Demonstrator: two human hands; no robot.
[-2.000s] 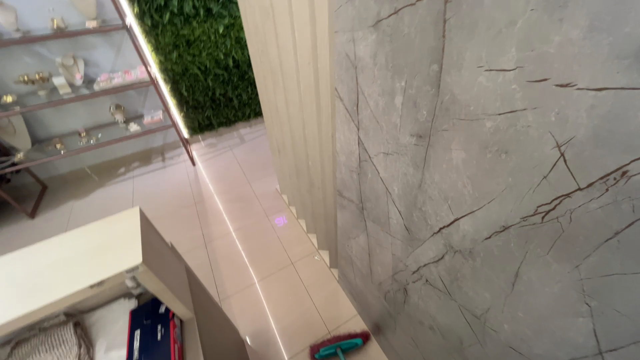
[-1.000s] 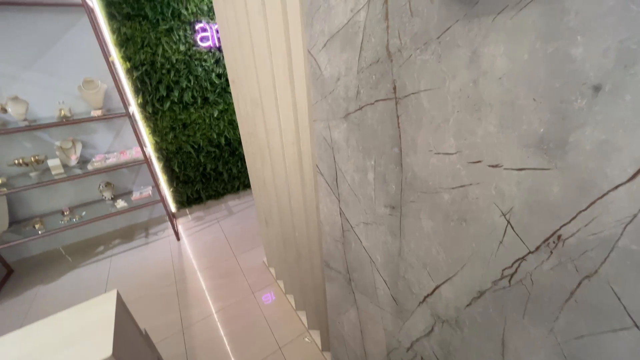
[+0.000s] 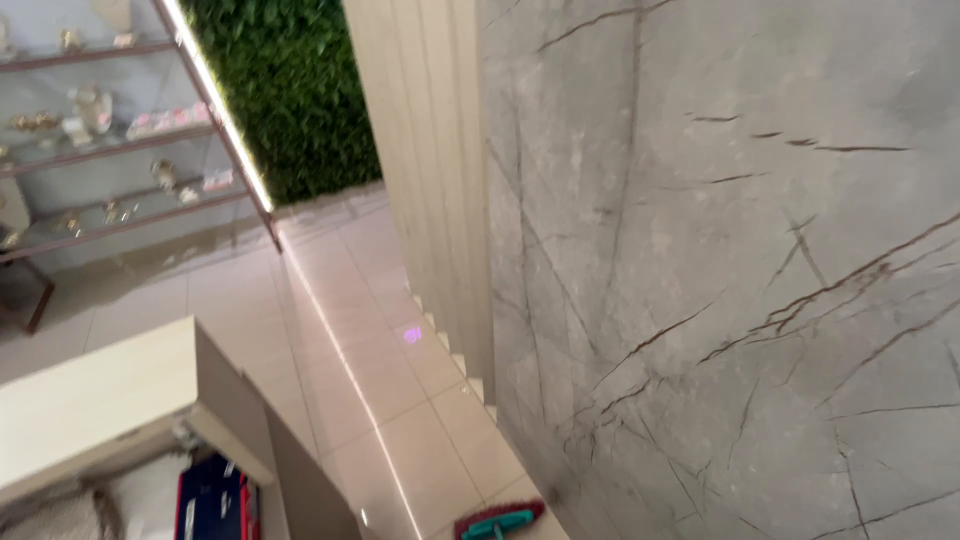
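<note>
Neither of my hands shows in the head view. At the bottom edge lies the head of a floor broom (image 3: 501, 519), teal with dark red bristles, resting on the tiled floor beside the marble-look wall; only a short part of its handle shows. At the lower left is a cream cabinet (image 3: 105, 397) whose open compartment holds a dark blue and red box (image 3: 213, 499) that bears writing, and a greyish-brown textured cloth or mat (image 3: 64, 517).
A grey veined wall panel (image 3: 712, 285) fills the right side, next to a ribbed cream panel (image 3: 431, 165). Display shelves (image 3: 127, 150) with jewellery stands are at the upper left, beside a lit strip and a green foliage wall (image 3: 300, 97). Light tiles (image 3: 390, 360) run between.
The view has tilted up and then back down. The broom head and the cabinet's compartment, out of sight one second ago, are in view again.
</note>
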